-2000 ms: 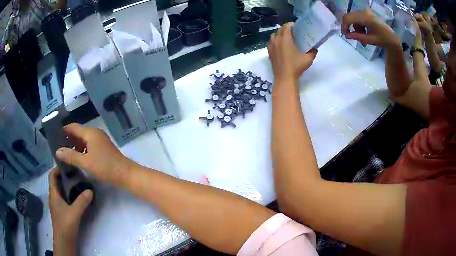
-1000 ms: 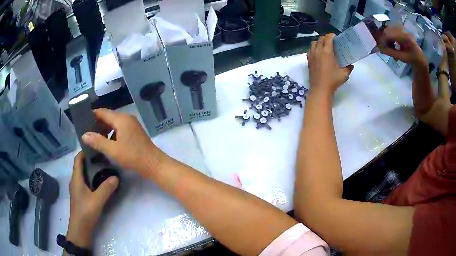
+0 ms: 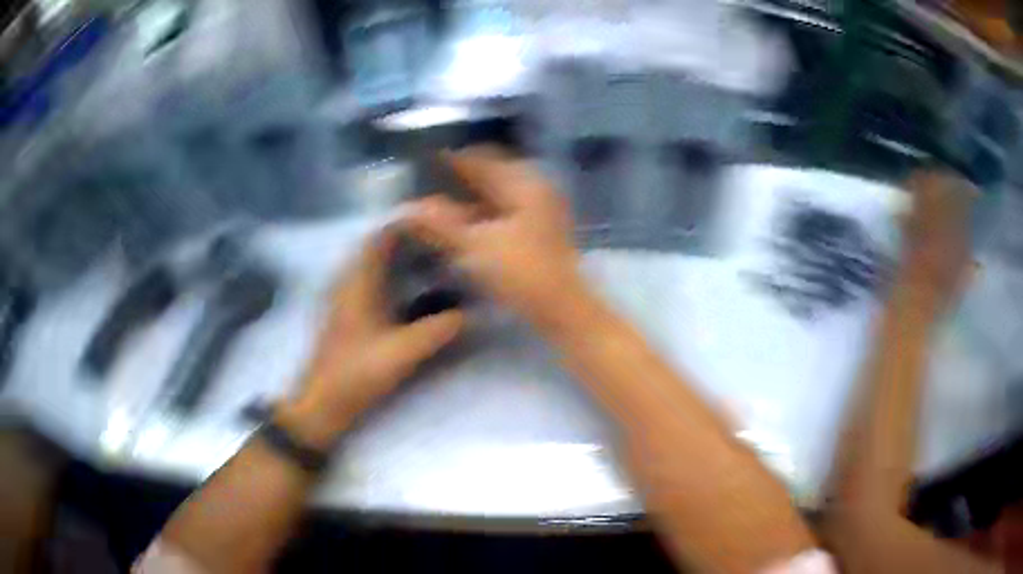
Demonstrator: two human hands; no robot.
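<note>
The frame is blurred by motion. A dark grey handheld fan (image 3: 424, 264) is held in front of me above the white table. My left hand (image 3: 365, 320) grips its lower part, with the thumb beside a dark round spot. My right hand (image 3: 505, 230) is on its upper part with bent fingers. The hands hide much of the fan and its details cannot be made out.
Two dark fans (image 3: 219, 325) lie on the white table (image 3: 471, 471) at the left. Blurred retail boxes (image 3: 628, 168) stand behind. A heap of small dark parts (image 3: 825, 256) lies right, beside another person's arm (image 3: 897, 370).
The view has swung left, so the boxes, heap and neighbour's arm sit further right. Both my hands and the fan appear nearer the middle. My hands still hold the fan.
</note>
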